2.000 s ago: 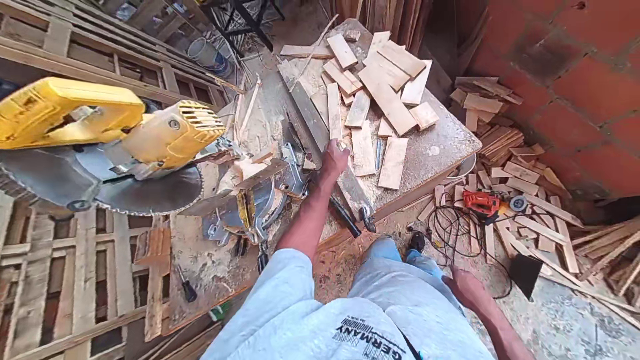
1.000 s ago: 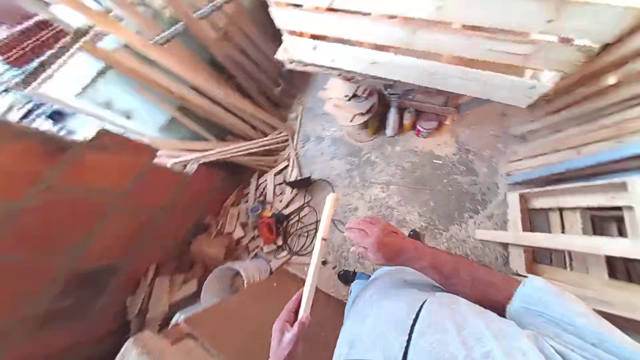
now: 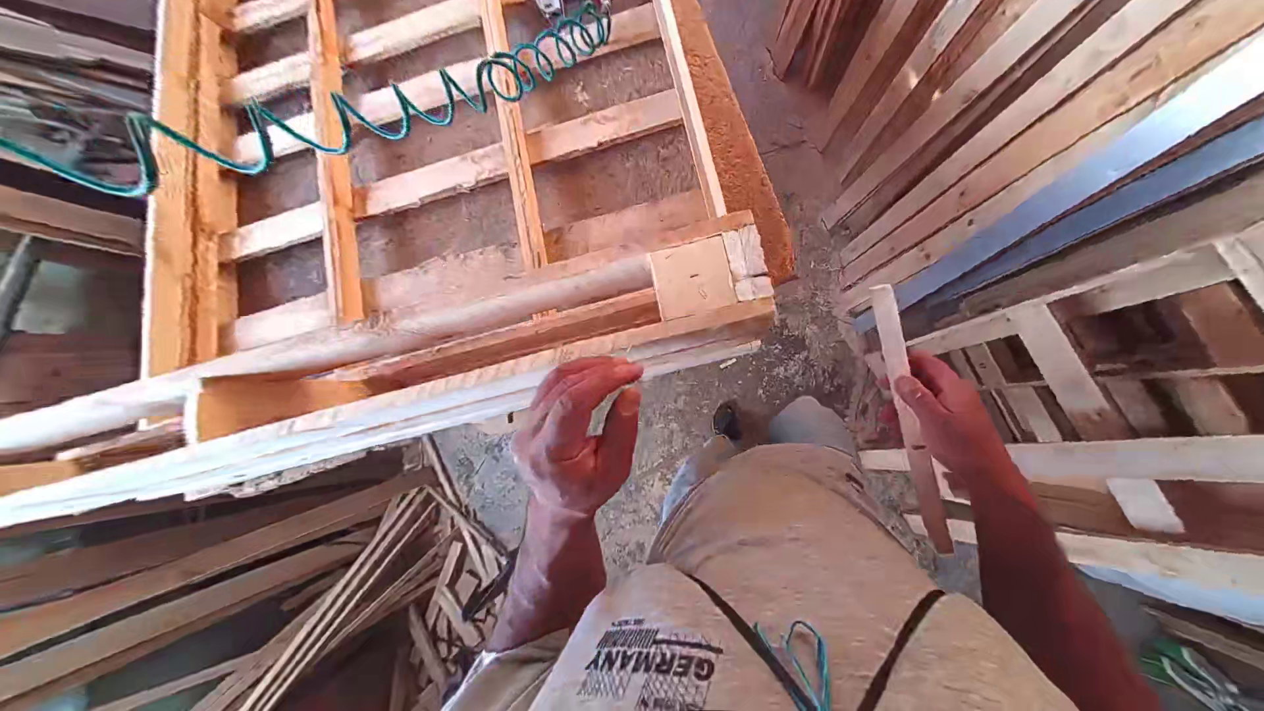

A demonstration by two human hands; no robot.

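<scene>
My right hand [image 3: 943,410] grips a short flat wooden slat [image 3: 910,434] around its middle, and the slat points away from me. My left hand [image 3: 583,434] holds nothing; its fingers are bent and parted, close to the near rail [image 3: 494,380] of a large wooden frame. That frame has crossing slats [image 3: 434,178] and a light wood block [image 3: 694,278] at its near right corner. Across it stretches a coiled green air hose [image 3: 395,114], whose far end meets a partly visible tool [image 3: 549,8] at the top edge.
Long boards [image 3: 1037,128] lean at the right, above slatted wooden frames [image 3: 1076,375]. Thin wooden strips [image 3: 346,592] lie in a pile at lower left, below the frame. A brown sheet edge [image 3: 736,148] runs along the frame's right side. My feet stand on the concrete floor [image 3: 642,523].
The view has swung round from the cluttered saw bench to the large frame. One second ago my left hand held a wooden slat; now my right hand has a slat and the left holds none.
</scene>
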